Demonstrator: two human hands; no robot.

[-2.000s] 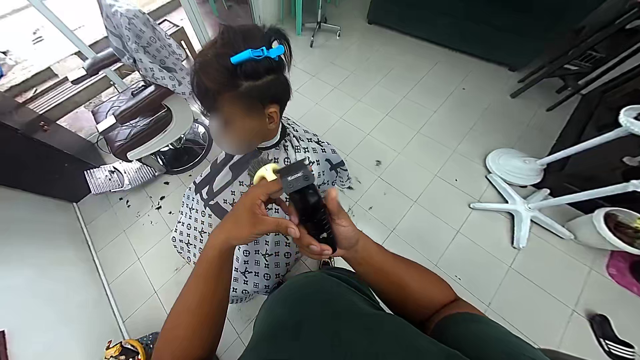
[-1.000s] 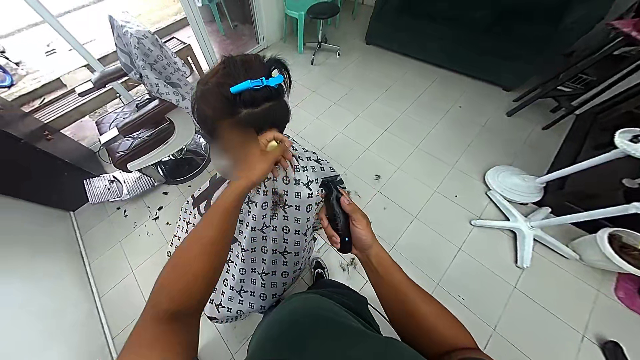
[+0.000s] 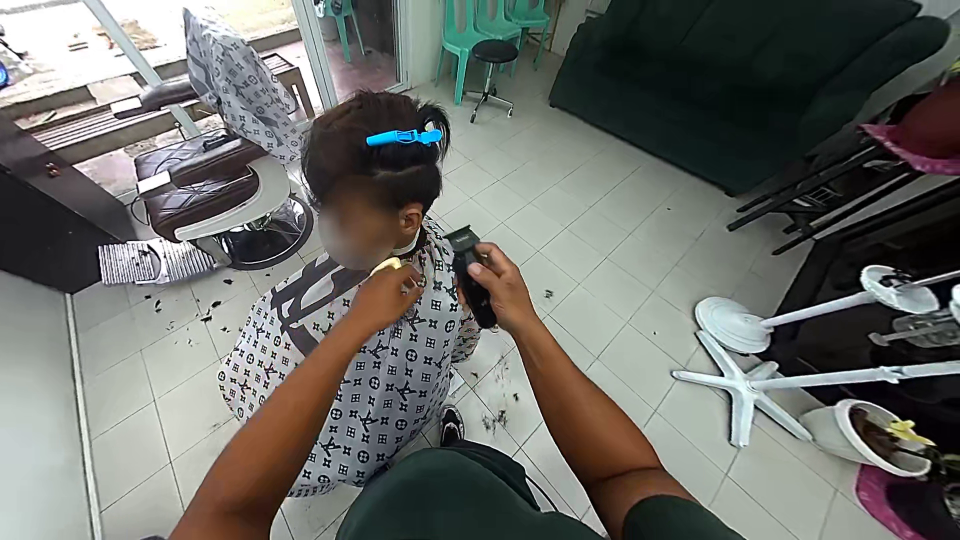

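A seated person wears a patterned white barber cape [image 3: 375,390]; a blue hair clip [image 3: 403,138] pins the dark hair [image 3: 360,135] at the side of the head. My left hand [image 3: 386,296] holds a small yellow item [image 3: 386,265], mostly covered by the fingers, in front of the cape's collar below the face. In my right hand [image 3: 501,289] is a black hair clipper [image 3: 472,277], its blade end up, beside the person's shoulder and apart from the head.
A brown barber chair [image 3: 199,176] stands at the left. Behind are a black stool [image 3: 494,52], green plastic chairs [image 3: 461,37] and a dark sofa [image 3: 720,82]. White stand bases [image 3: 741,390] and a plant pot [image 3: 847,435] are at the right. Cut hair [image 3: 489,420] lies on the tiles.
Both hands were together at the clipper two seconds ago, then apart, the left by the ear. Since then my left hand has moved down to the collar, and the clipper has moved up beside the shoulder.
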